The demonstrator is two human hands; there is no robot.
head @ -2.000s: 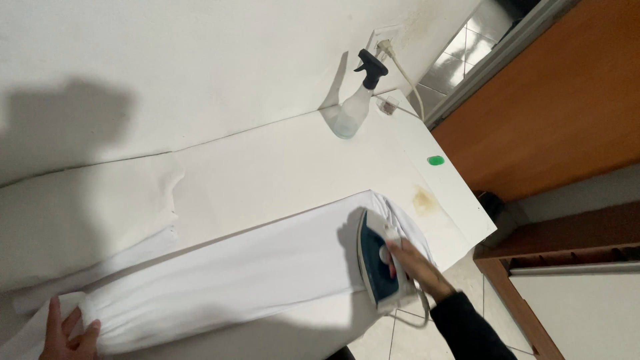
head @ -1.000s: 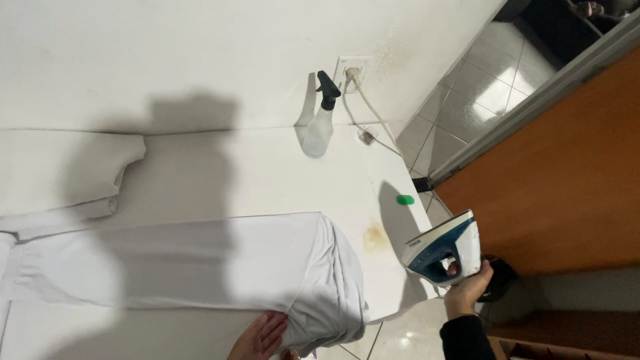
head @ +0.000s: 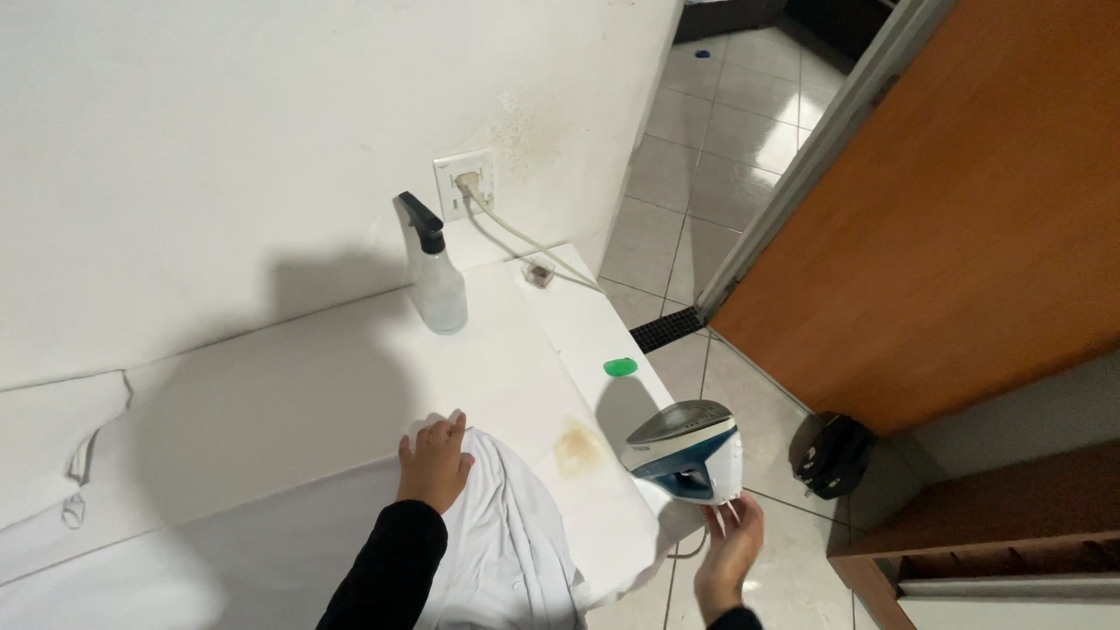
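A white cloth garment (head: 516,534) lies over the white-covered table, with gathered folds toward its right end. My left hand (head: 435,464) rests on the garment's upper edge, fingers spread; whether it pinches any cloth cannot be told. At the table's right edge a blue and white clothes iron (head: 691,455) is tilted, its metal soleplate facing up and away. My right hand (head: 733,547) is at the heel of the iron, fingers against its lower end near the cord. A spray bottle (head: 442,293) with a black trigger head stands by the wall.
A plug sits in the wall socket (head: 465,185), its cord running over the table corner. Near that corner are a small clear container (head: 539,276) and a green object (head: 620,367). A black bag-like object (head: 834,457) lies on the tiled floor by the orange-brown door (head: 927,192).
My left hand has moved from the garment's lower edge to its upper edge. The iron, flat on the garment two seconds ago, is now tilted at the table's right edge by my right hand.
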